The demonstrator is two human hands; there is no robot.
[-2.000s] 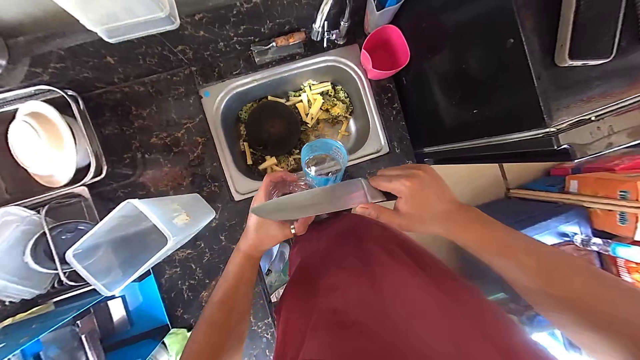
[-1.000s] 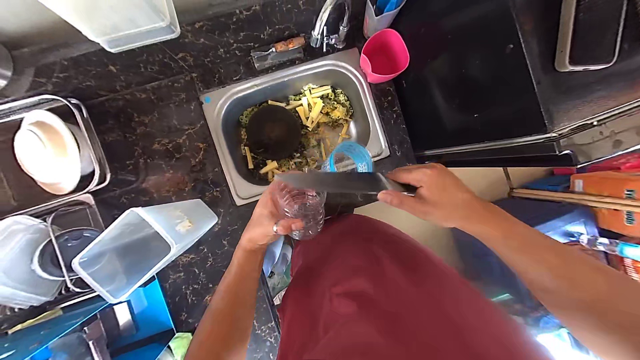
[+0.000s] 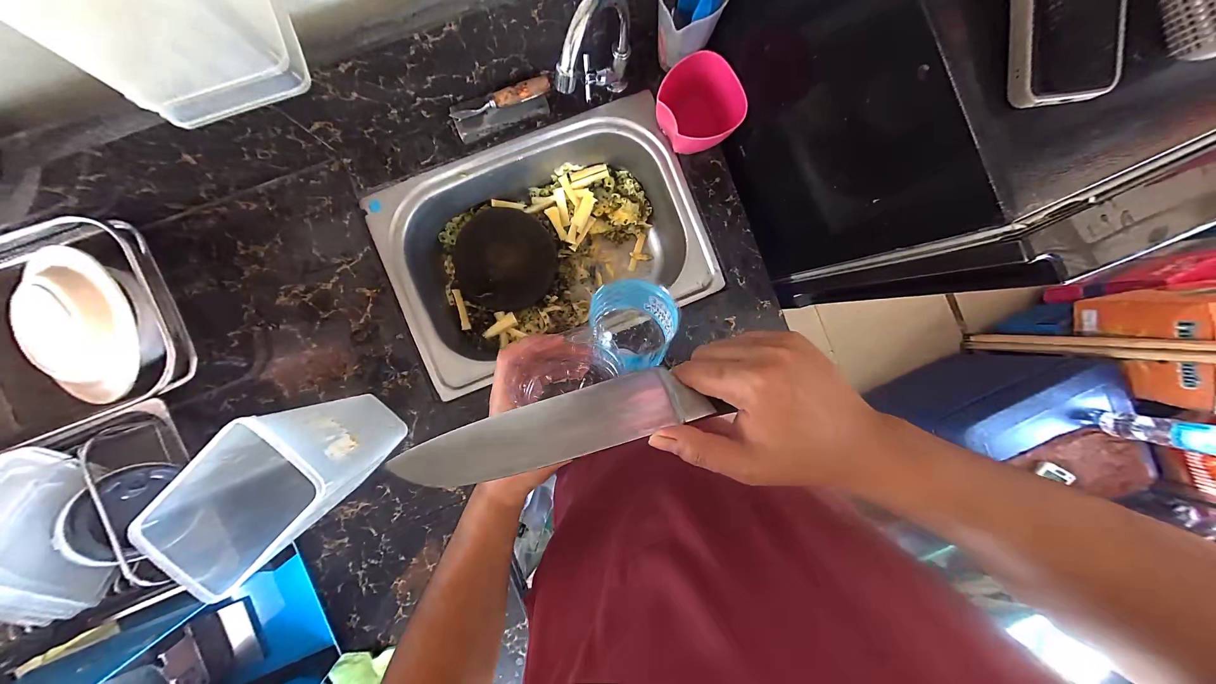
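Note:
My right hand (image 3: 760, 408) grips a large kitchen knife (image 3: 541, 432) by its handle, the broad blade pointing left. Behind the blade my left hand (image 3: 522, 370) holds a clear plastic bottle piece (image 3: 560, 375), partly hidden by the knife. A blue-banded clear plastic piece (image 3: 635, 323) adjoins it at the sink's near edge; whether the two are still joined I cannot tell. The steel sink (image 3: 418, 323) holds yellowish cut strips (image 3: 575, 214), greenish scraps and a dark round object (image 3: 505, 258).
A pink cup (image 3: 703, 100) stands at the sink's right corner, beside the faucet (image 3: 575, 57). A wooden-handled tool (image 3: 518, 92) lies behind the sink. Left are a translucent container (image 3: 237, 503) and a dish rack (image 3: 180, 351) with white bowls (image 3: 76, 323). A black cooktop (image 3: 855, 142) is right.
The knife has swung from lying nearly level over the clear piece to slanting down left, nearer my body. My left hand is now largely behind the blade.

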